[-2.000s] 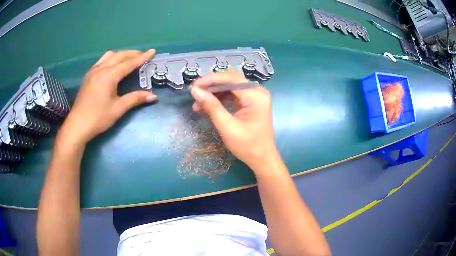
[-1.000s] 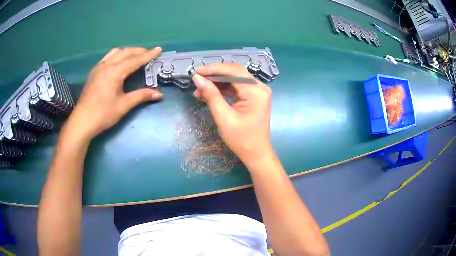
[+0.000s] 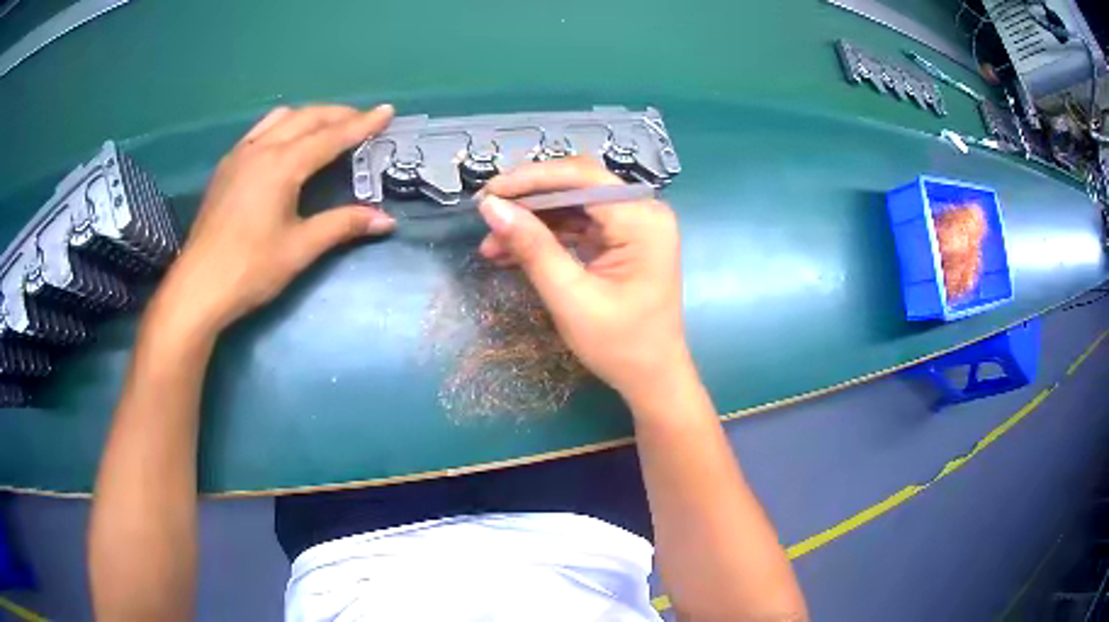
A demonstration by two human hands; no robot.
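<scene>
A small stack of grey die-cast plates (image 3: pixel 511 131) lies in front of me, its scalloped edge with round seats towards me. My left hand (image 3: pixel 262 225) is at its left end, fingertips at the corner, thumb and fingers spread apart. My right hand (image 3: pixel 596 261) holds silver tweezers (image 3: pixel 590 196) like a pen, their tip near the plate's front edge by the second seat from the left. My fingers hide part of the front edge. A loose patch of fine orange-copper rings (image 3: pixel 511 365) lies on the bench below the stack.
A taller stack of plates (image 3: pixel 79 249) stands at far left. A blue bin (image 3: pixel 915 255) with an orange mass is at right, above a blue stool (image 3: pixel 991 365). A single plate (image 3: pixel 890 78) lies at back right, near thin tools and dark equipment (image 3: pixel 1040 55). The green bench (image 3: pixel 778 280) curves across.
Over the last second my right hand with the tweezers has moved slightly right and down, off the second seat, uncovering more of the plate. My left hand has barely moved.
</scene>
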